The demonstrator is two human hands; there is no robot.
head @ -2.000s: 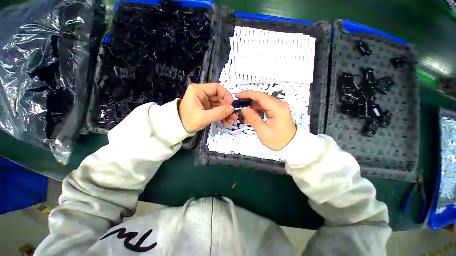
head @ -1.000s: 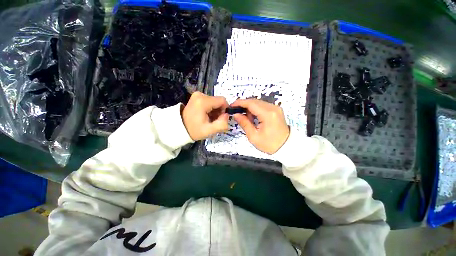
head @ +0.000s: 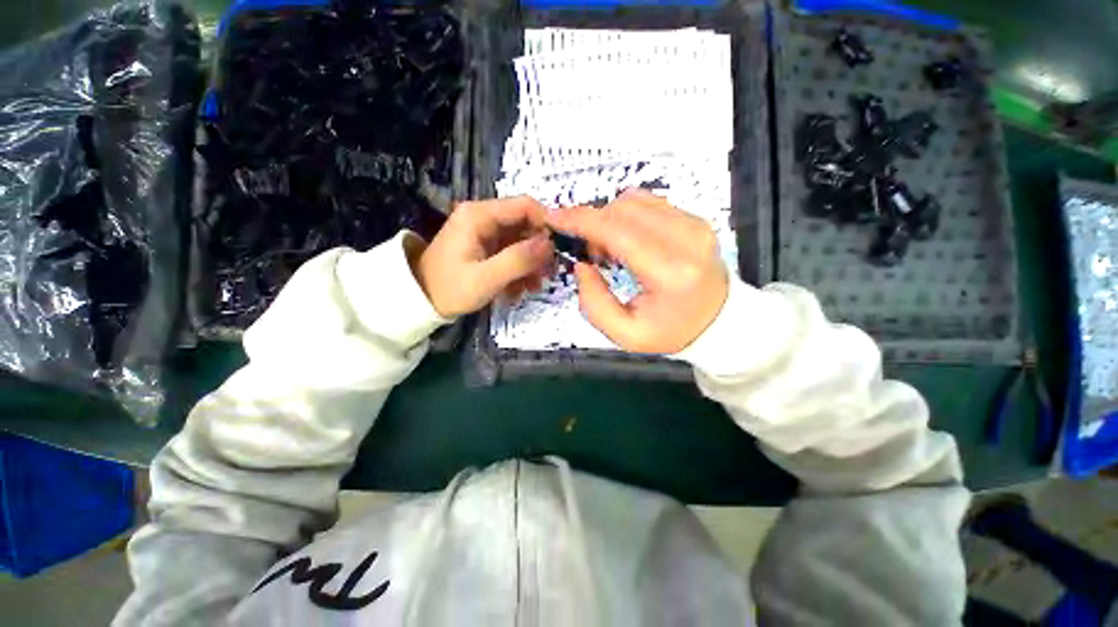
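A small black plastic housing [head: 568, 244] is held between the fingertips of both hands, above the lower part of the middle tray [head: 754, 147]. My left hand [head: 482, 260] pinches its left end. My right hand [head: 652, 272] holds its right side from above, and its fingers cover part of it. A thin bright edge shows just under the housing; I cannot tell if it is a white insert. White inserts [head: 625, 92] lie in rows at the top of the middle tray and scattered lower down.
The left tray [head: 331, 123] is full of black parts, with a clear plastic bag [head: 117, 233] beside it. The right tray [head: 907, 306] holds a pile of black units [head: 868, 165]. Blue-handled pliers [head: 1022, 404] and a blue-rimmed bin [head: 1086, 459] are far right.
The view has shifted, so the trays sit higher and further left. Both hands still hold the housing; the left fingers have spread a little, and the right hand has turned more over it.
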